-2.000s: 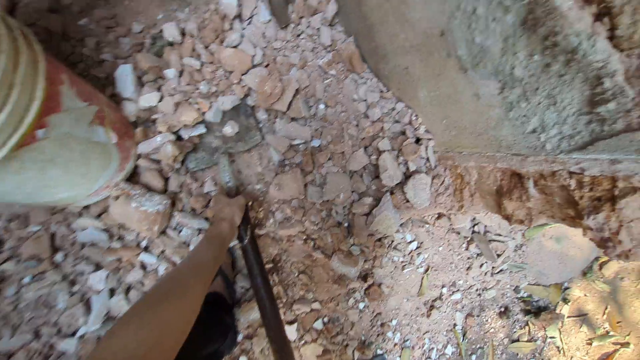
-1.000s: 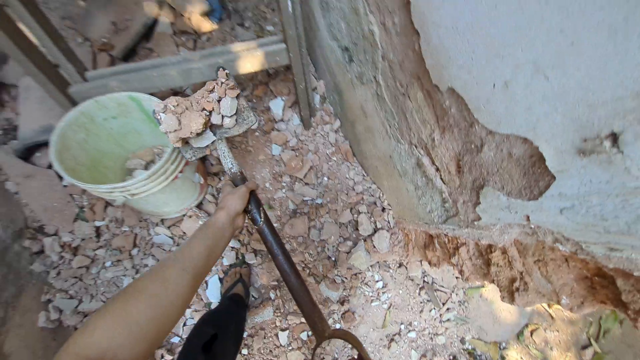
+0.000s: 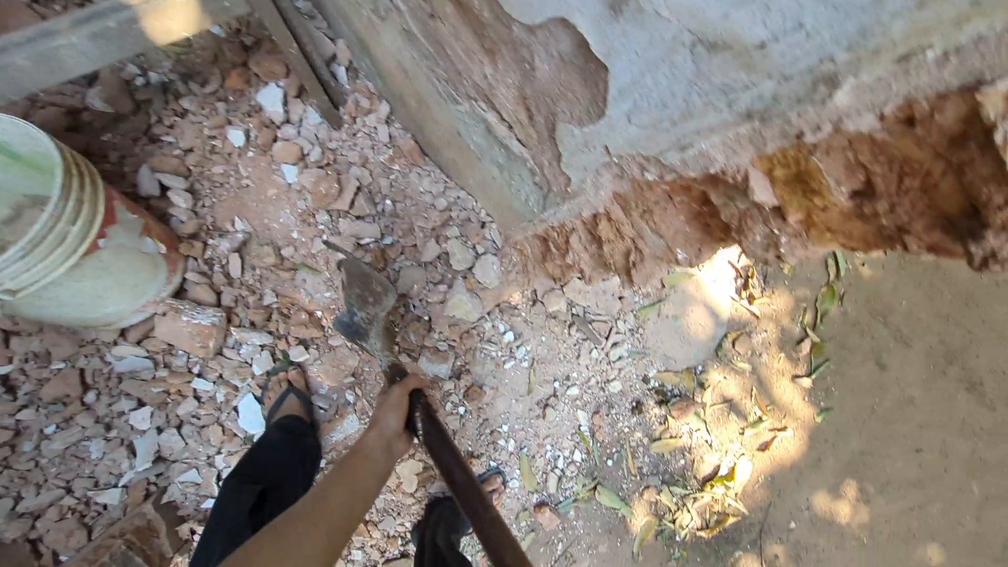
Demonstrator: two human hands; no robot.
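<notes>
My left hand [image 3: 400,409] is closed around the shaft of a shovel [image 3: 465,488], just behind its metal blade. The worn blade [image 3: 366,303] carries no heap of rubble and lies tilted over the broken masonry on the ground, to the right of the bucket. From my grip the dark shaft runs down and to the right, out of the picture. My right hand is not in view. At the left edge a dirty plastic bucket [image 3: 87,252] stands on the rubble, with some material partly visible inside.
Loose rubble [image 3: 157,409] surrounds my sandalled feet [image 3: 290,394]. A plastered wall [image 3: 709,71] with a broken lower edge [image 3: 669,228] stands at the upper right. A beam [image 3: 94,47] and a narrow upright [image 3: 303,63] are at the upper left. Fallen leaves [image 3: 709,488] lie right.
The shovel blade, heaped with rubble at the bucket's rim one second ago, has moved away from the bucket, and the heap is off it. My left hand has kept its hold on the shaft.
</notes>
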